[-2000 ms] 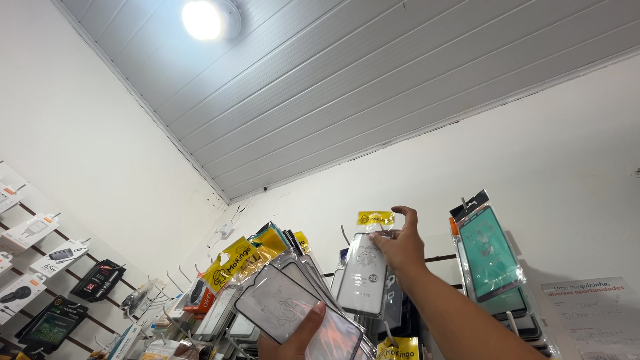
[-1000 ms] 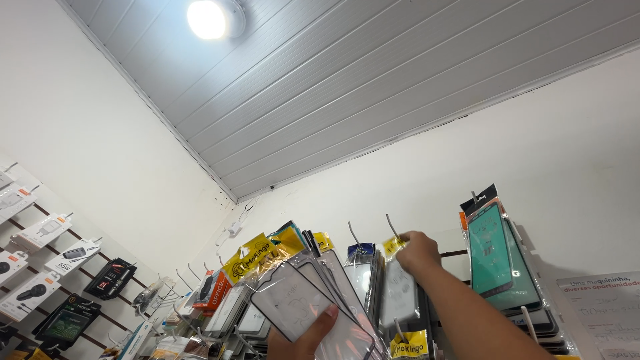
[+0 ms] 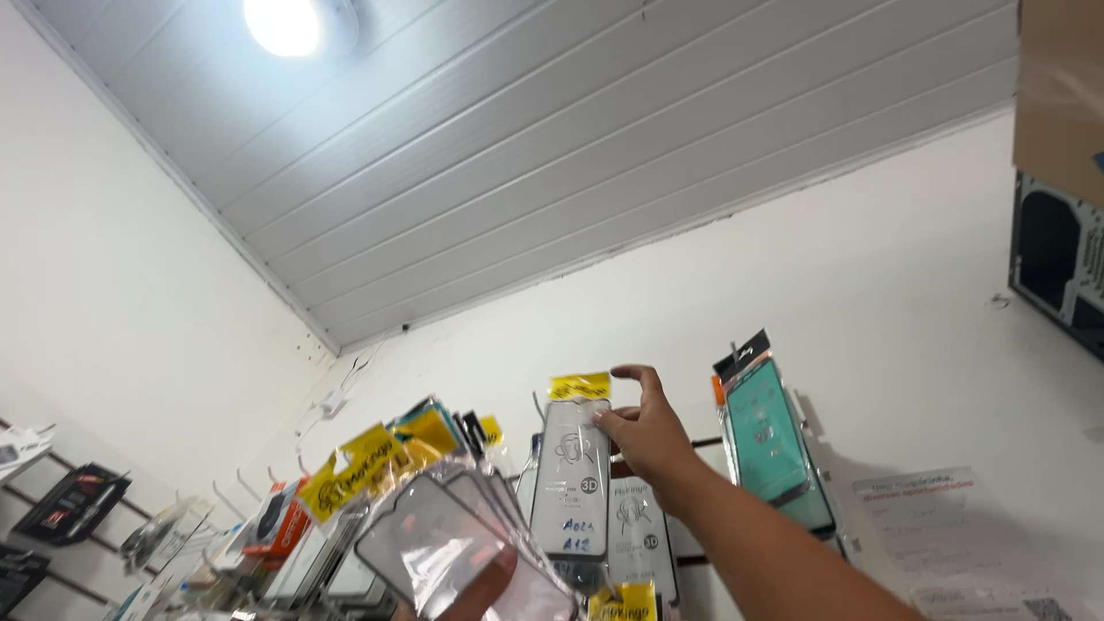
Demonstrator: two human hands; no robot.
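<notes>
My left hand [image 3: 485,588] holds a fanned stack of phone screen protectors in clear plastic packets [image 3: 431,526] with yellow header tops, at the lower middle. To its right, my right hand [image 3: 642,427] pinches the upper edge of one packaged screen protector [image 3: 571,483] between thumb and fingers; it hangs upright, has a yellow header and bears handwriting. Just behind and below it is another packaged protector [image 3: 636,535]. A further yellow header [image 3: 623,601] shows at the bottom edge.
Teal-faced packaged protectors [image 3: 768,431] hang on a hook at right. Boxed accessories [image 3: 73,504] hang on the slatted wall at left, near a red and black box [image 3: 278,522]. A paper notice [image 3: 927,526] is on the wall. A dark metal case [image 3: 1056,259] juts in at upper right.
A second ago my right hand was at a hook among the hanging packets; now it holds a packet with its front in full view. My left hand still holds the fanned stack.
</notes>
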